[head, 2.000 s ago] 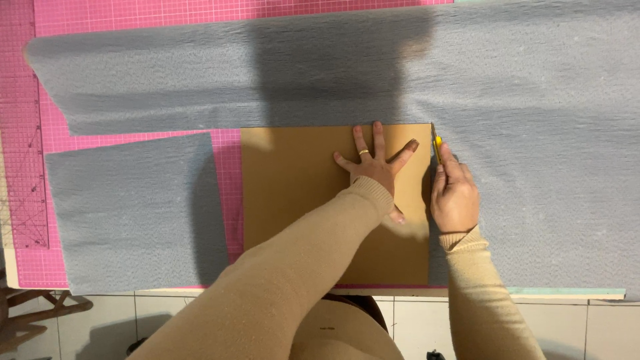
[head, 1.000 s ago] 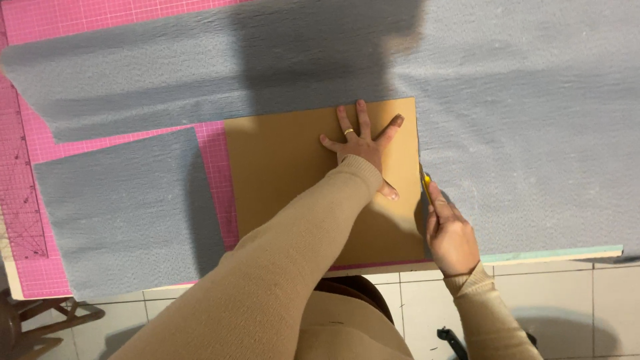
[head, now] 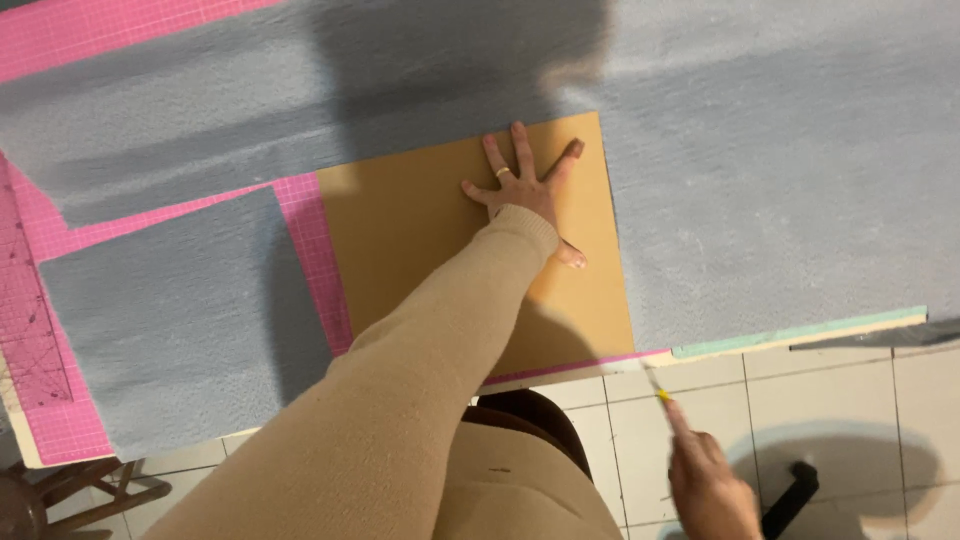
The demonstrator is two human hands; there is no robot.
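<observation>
My left hand (head: 529,191) lies flat with spread fingers on a tan rectangular board (head: 420,232), a ring on one finger. The board rests on a large piece of blue-grey fabric (head: 772,180), its right edge running down to the table's front edge. In my right hand (head: 709,476) is a yellow utility knife (head: 663,394), its blade pointing up toward the board's lower right corner, just off the table edge and over the floor. A separate blue-grey fabric piece (head: 180,315) lies to the left of the board.
Pink gridded cutting mats (head: 307,225) show under the fabric. A clear ruler (head: 37,322) lies at the far left. Along the front right runs a mint-green edge strip (head: 810,331). A wooden stool (head: 75,495) stands lower left, and a black object (head: 795,495) is on the tiled floor.
My right hand has moved with the knife down along the board's right edge and past the table edge. The left hand stays pressed on the board. The view has shifted and tilted.
</observation>
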